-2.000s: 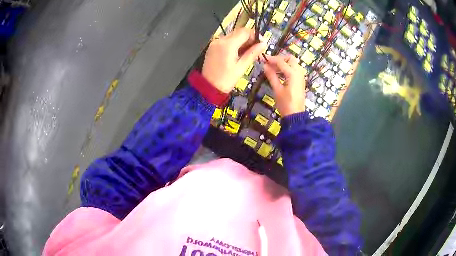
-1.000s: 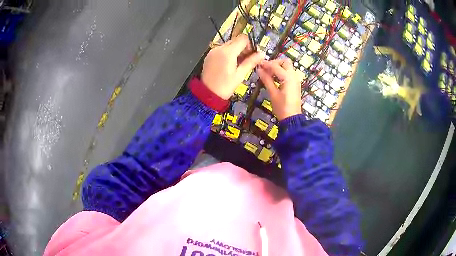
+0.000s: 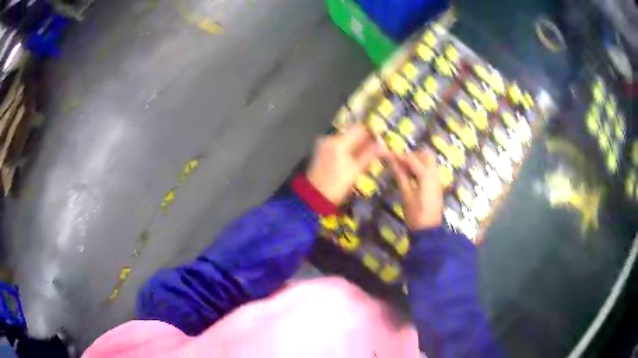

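The picture is blurred. A tray (image 3: 481, 236) with a tan edge holds rows of small circuit boards (image 3: 458, 133) with yellow blocks and pale parts. My left hand (image 3: 341, 166) is over the tray's left side, fingers bent, fingertips close to my right hand's. My right hand (image 3: 420, 183) is over the middle rows, thumb and fingers near each other. Blur hides whether either hand pinches a lead wire. The thin wires cannot be made out clearly.
A green crate (image 3: 360, 29) and a blue crate (image 3: 402, 15) are beyond the tray's far left. A yellow tape patch (image 3: 573, 196) and a tape roll (image 3: 550, 35) lie on the dark green bench mat (image 3: 532, 280). More boards (image 3: 605, 126) are at the right. Grey floor (image 3: 175, 105) is at the left.
The view has shifted, so the tray and hands sit lower and the crates and tape roll now show. My hands remain close together over the boards. The picture has become blurred.
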